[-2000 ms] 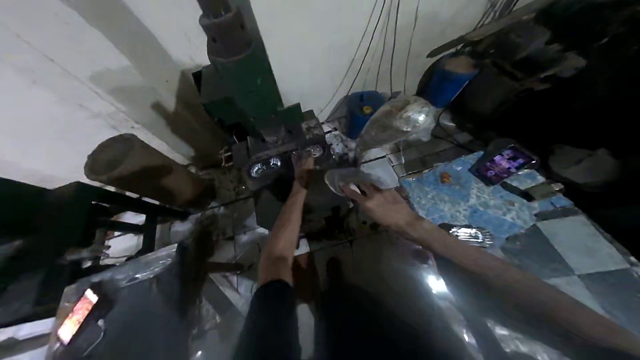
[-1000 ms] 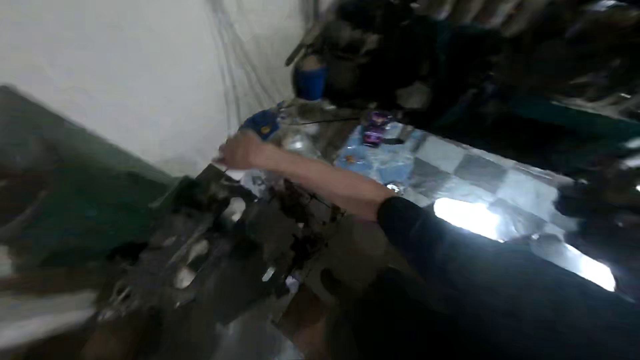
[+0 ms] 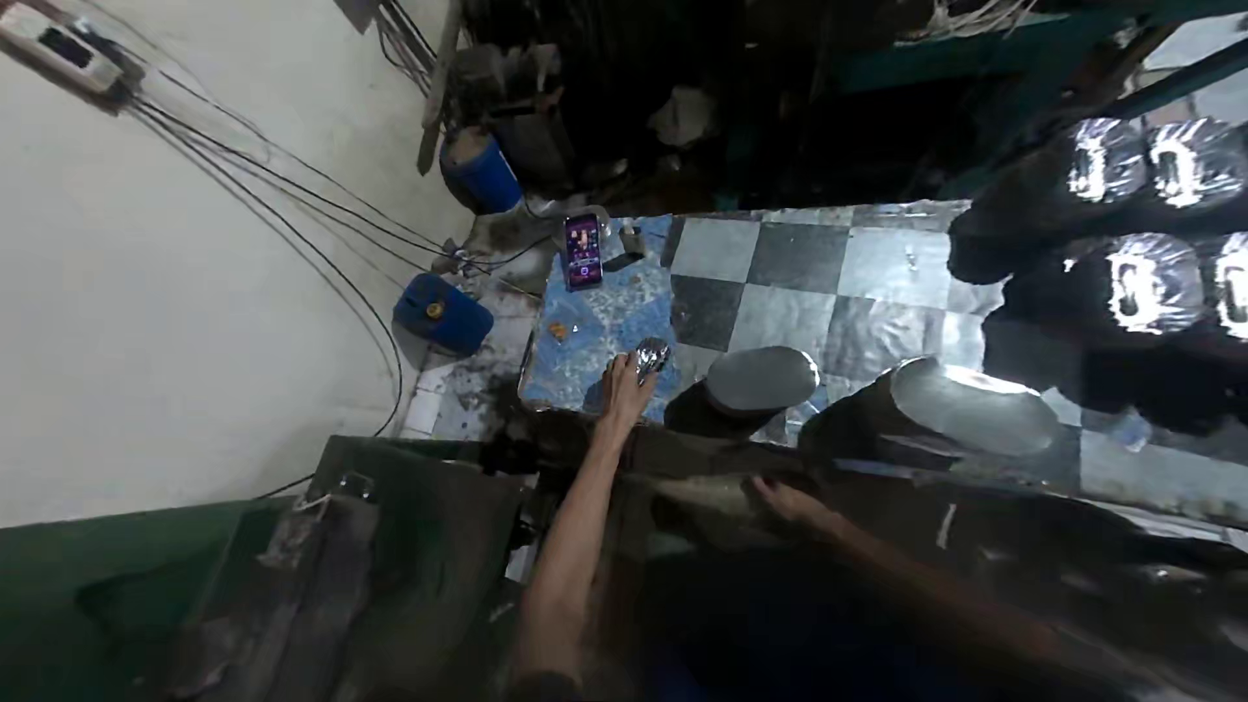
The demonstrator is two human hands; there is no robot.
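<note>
My left hand (image 3: 627, 390) rests at the front of a blue, worn sheet (image 3: 629, 302), its fingers on a small shiny metal piece (image 3: 651, 357). Just right of it stands what looks like a stack of flat oval metal pieces (image 3: 762, 378), with a larger oval-topped stack (image 3: 975, 408) farther right. My right hand (image 3: 792, 502) is low, in front of the bench edge and below the first stack. It is dim and blurred, beside a pale flat shape (image 3: 712, 492); whether it holds that cannot be told.
A lit phone (image 3: 583, 252) and a small dark object (image 3: 632, 242) lie at the back of the blue sheet. Several shiny metal pieces (image 3: 1155, 283) stand far right on the checkered bench (image 3: 795, 317). A blue container (image 3: 444, 314), a blue drum (image 3: 480, 175) and hanging cables are left.
The view has turned far to the right. My hands have left the dark machine; my left hand is now at the shiny piece on the blue sheet, my right hand low before the bench.
</note>
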